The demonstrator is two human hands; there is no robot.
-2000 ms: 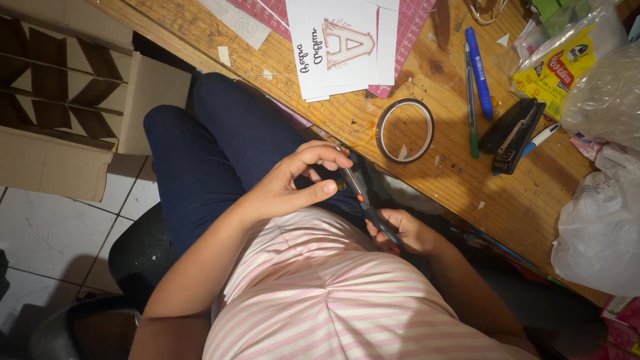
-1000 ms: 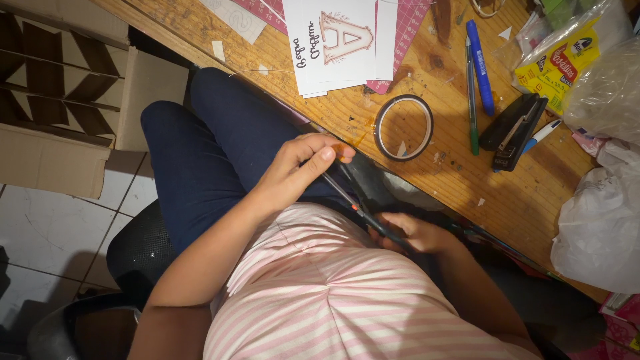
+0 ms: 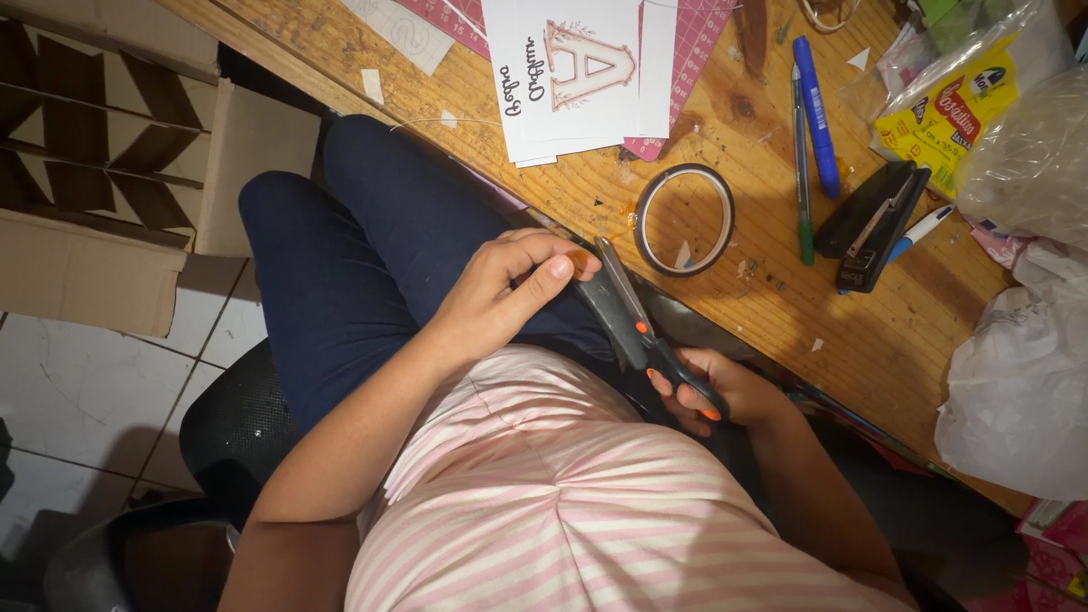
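Observation:
My right hand grips the dark handles of a pair of scissors, blades pointing up toward the table edge. My left hand pinches a small piece of amber film or tape between thumb and fingers, close to the blade tips. A roll of tape lies flat on the wooden table near its edge, with an amber bit at its left side. Printed white sheets bearing a decorated letter A and writing lie on a pink cutting mat.
The wooden table holds a blue pen, a green pen, a black stapler, a blue-and-white pen and plastic bags. A divided cardboard box stands at left beside the black chair.
The scissors have turned more upright, and their tips now show beside my left fingers near the table edge. Amber film now shows at my left fingertips.

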